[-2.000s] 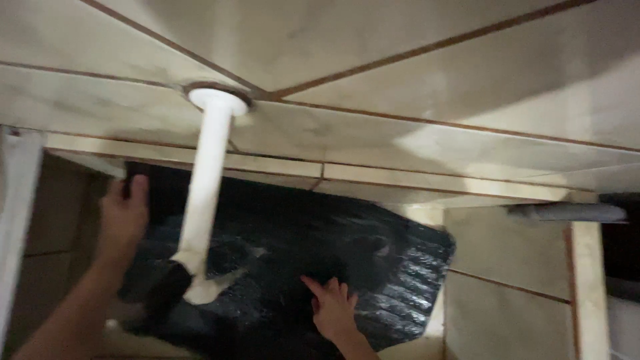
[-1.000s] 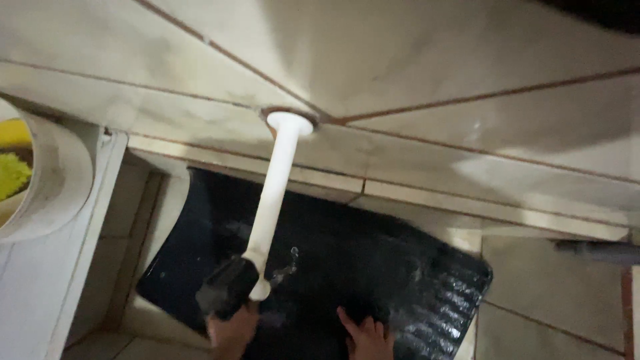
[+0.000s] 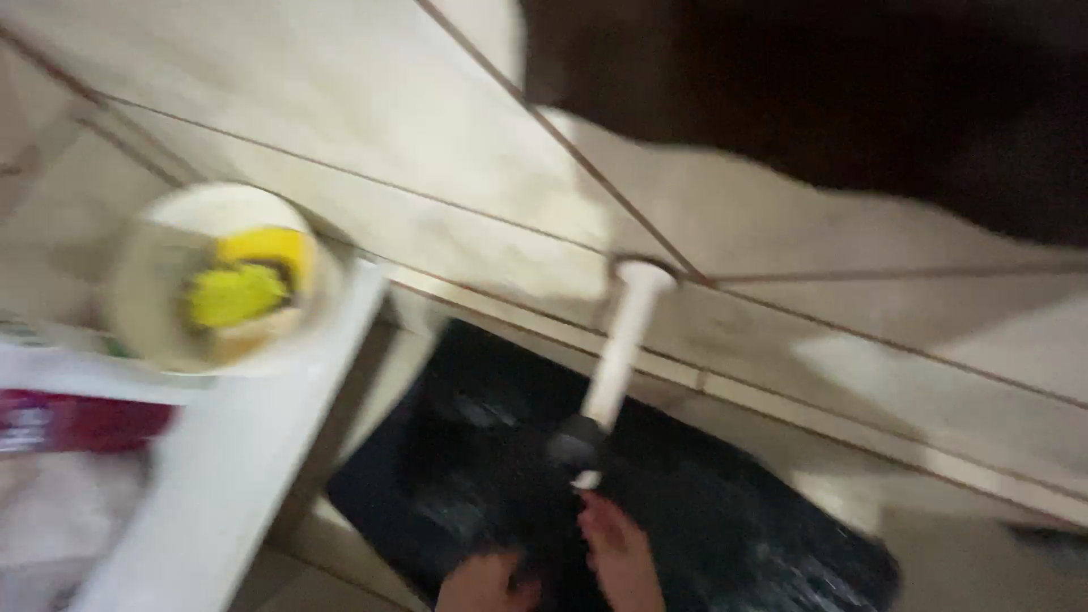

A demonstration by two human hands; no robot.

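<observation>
A wet black sheet or mat (image 3: 714,501), ribbed toward its right end, lies inside a tiled basin. Over it reaches a white plastic tap (image 3: 625,348) from the tiled wall, with a dark handle (image 3: 578,442) near its spout. My right hand (image 3: 616,544) is just below the spout, its fingertips near the opening; whether it touches the tap is unclear. My left hand (image 3: 489,582) is low over the black sheet at the frame's bottom edge, blurred, its fingers partly cut off. Nothing is plainly seen in either hand.
A round white tub (image 3: 140,297) holding a yellow-green scrubbing sponge (image 3: 238,293) stands at the left by a white ledge (image 3: 246,442). Left of the ledge lies a red and white package (image 3: 102,421). A large dark shape (image 3: 816,93) covers the upper right. Tiled wall lies behind the tap.
My left hand has left the sheet's upper left corner and come down below the tap. My right hand has moved up to near the spout. The view has swung left.
</observation>
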